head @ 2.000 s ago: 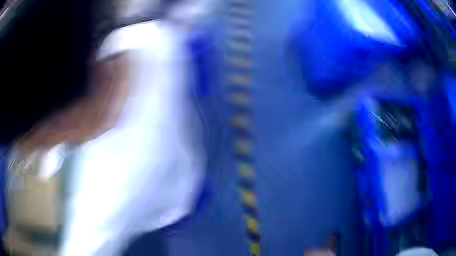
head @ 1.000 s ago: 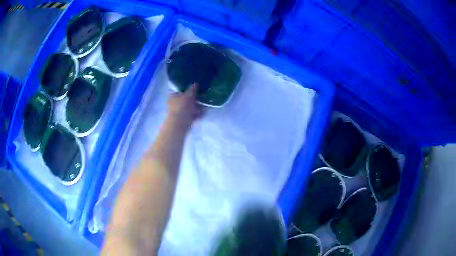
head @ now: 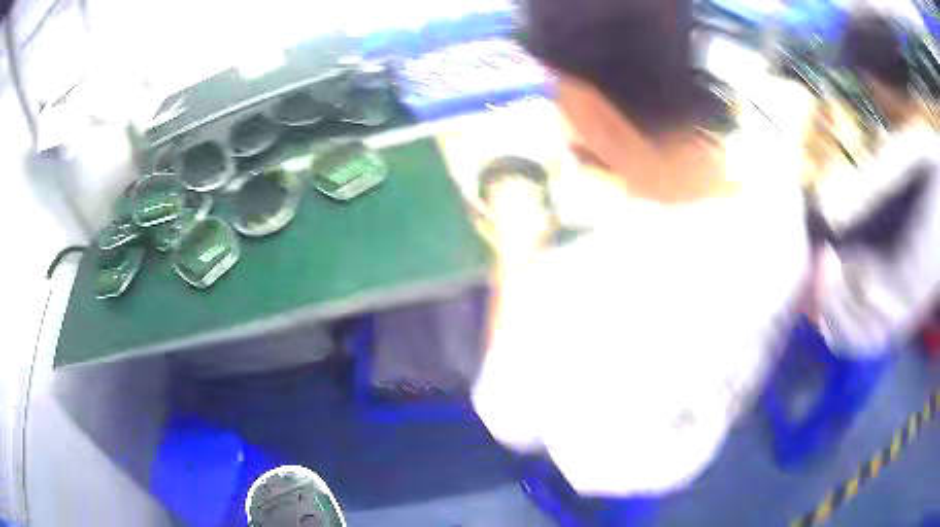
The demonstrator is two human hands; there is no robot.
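Neither of my hands is in view. An oval panel part (head: pixel 293 500) with a pale rim shows at the bottom edge, partly cut off; what holds it cannot be seen. Several oval green-and-dark panels lie on the green bench (head: pixel 340 262), grouped towards its left end and back. One green panel (head: pixel 348 170) lies nearest the seated worker, and another (head: pixel 206 251) lies near the left end.
A seated person in white (head: pixel 649 340) is at the bench's right, by a tan board (head: pixel 466 165). A blue tray (head: pixel 469 77) is at the back. A blue stool (head: pixel 196 468) stands below the bench. Another person (head: pixel 897 237) sits farther right.
The view has swung from blue lined crates to the bench. The outstretched arm and the hand on a panel in a crate, seen one second ago, are out of view.
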